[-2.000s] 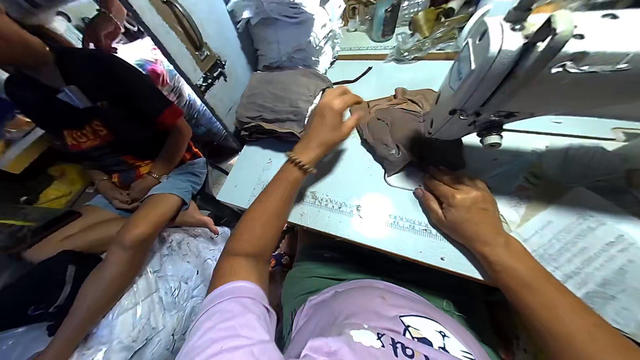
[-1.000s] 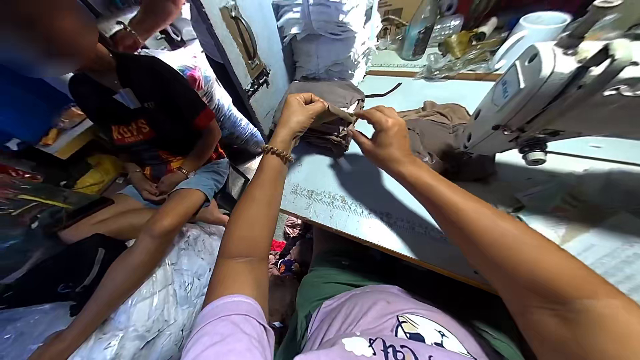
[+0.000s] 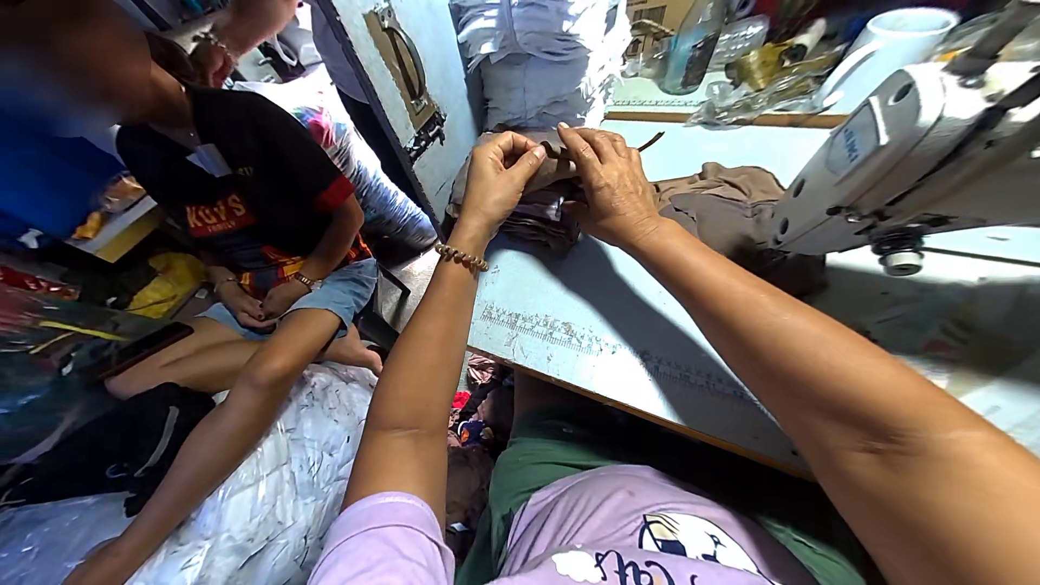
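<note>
A folded stack of brown fabric (image 3: 548, 221) lies at the left end of the pale sewing table (image 3: 561, 313). Over it, my left hand (image 3: 505, 175) pinches a piece of brown cloth (image 3: 552, 166) between thumb and fingers. My right hand (image 3: 611, 183) is on the right side of the same cloth, fingers bent over it; its thumb is partly hidden. More crumpled brown fabric (image 3: 719, 203) lies right of my right hand, reaching under the head of the white sewing machine (image 3: 873, 154). A thin dark strip (image 3: 652, 141) sticks out behind my right hand.
Bundled pale cloth (image 3: 540, 73) stands behind the stack, beside a blue panel with a handle (image 3: 406, 73). A glass bottle (image 3: 691, 49), plastic wrap and a white mug (image 3: 902, 41) stand at the back. Another person (image 3: 252, 187) sits at the left, near white plastic bundles (image 3: 284, 463).
My right hand has left the fabric by the machine and joined my left at the brown stack. Since one second ago, my right hand has closed in towards my left.
</note>
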